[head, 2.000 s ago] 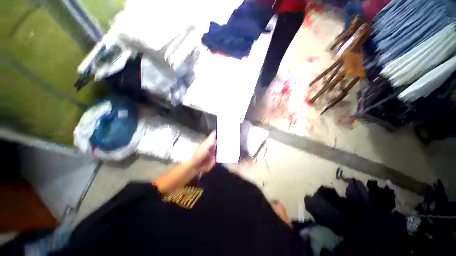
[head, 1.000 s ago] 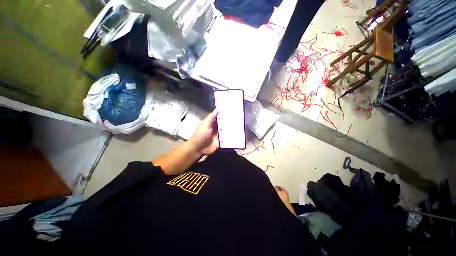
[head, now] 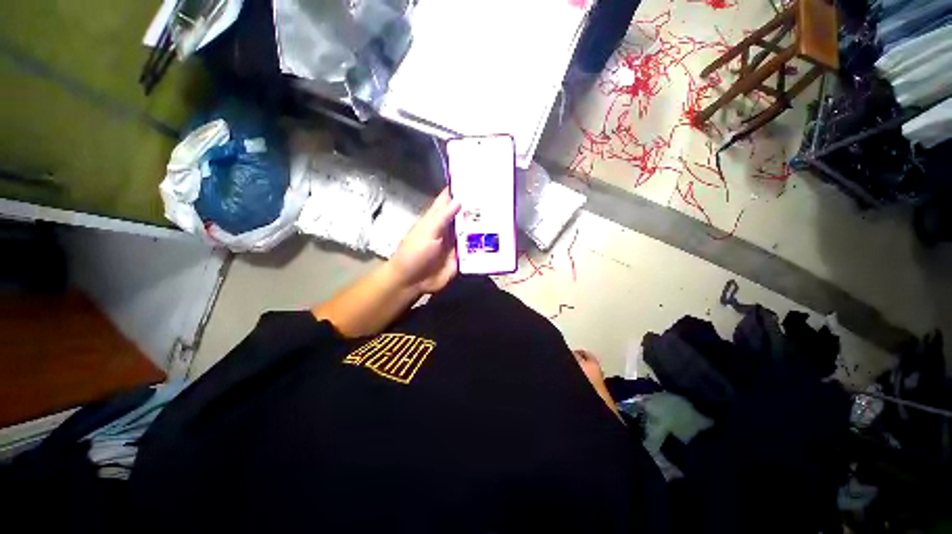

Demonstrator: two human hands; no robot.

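A mobile phone (head: 484, 198) with a bright white screen and a small dark blue picture low on it is upright in front of my black top. My left hand (head: 428, 250) is shut on the phone's left edge, with the fingers partly hidden behind it. My right hand (head: 591, 367) shows only as a small bit of skin at the right side of my top, mostly hidden, so its fingers cannot be made out.
The white table (head: 475, 63) lies beyond the phone, with clear plastic bags (head: 339, 47) at its corner. A white sack with blue plastic (head: 242, 188) stands left. Red strands (head: 637, 146) litter the floor by a wooden stool (head: 772, 63). A dark garment heap (head: 731, 386) lies right.
The view has tilted down, so the table and sack sit higher and the navy garment has left the picture. A dark blue picture now shows on the phone, still in my left hand.
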